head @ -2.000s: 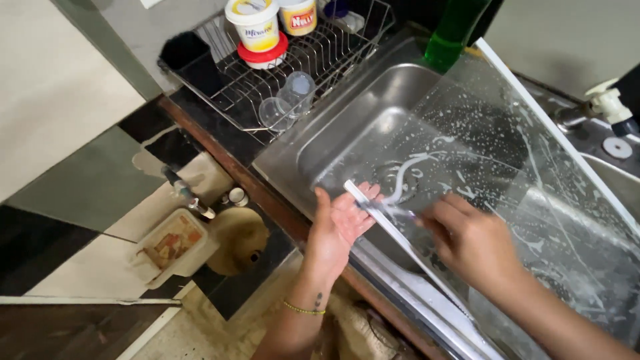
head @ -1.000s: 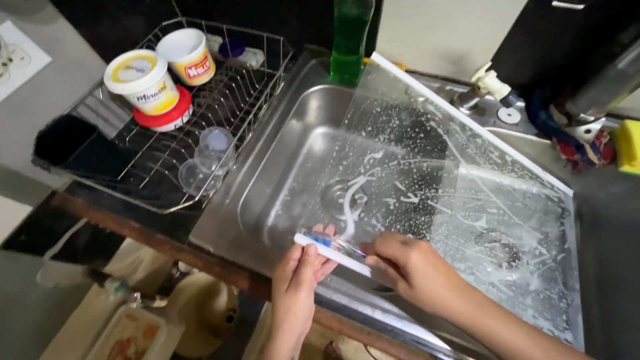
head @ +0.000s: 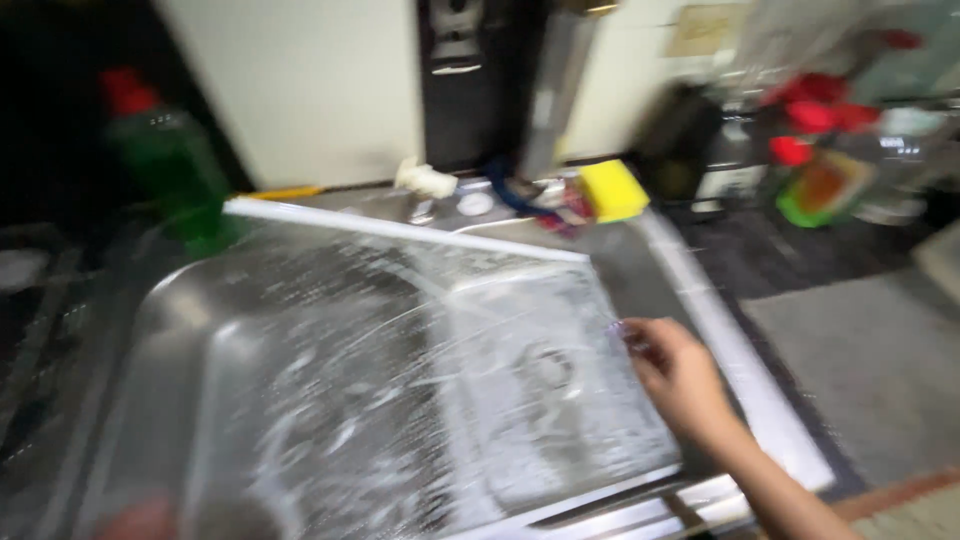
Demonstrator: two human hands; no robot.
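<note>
A soapy clear glass panel (head: pixel 480 352) with white edge strips lies across the stainless steel sink (head: pixel 180 315). At the panel's right edge is my right hand (head: pixel 667 367), its fingers curled together; a small purplish item shows at the fingertips, too blurred to identify. Only a blurred part of my left hand (head: pixel 142 517) shows at the bottom left, and whether it holds anything cannot be seen. White suds streak the panel.
Behind the sink stand a green bottle with a red cap (head: pixel 169 157), a white tap handle (head: pixel 425 180) and a yellow sponge (head: pixel 613 191) beside a crumpled cloth (head: pixel 559 206). Blurred bottles (head: pixel 817 172) stand on the dark counter at right.
The view has swung right. My right hand has moved from the panel's near white strip to its right edge. My left hand, earlier at the near strip, is now mostly out of view.
</note>
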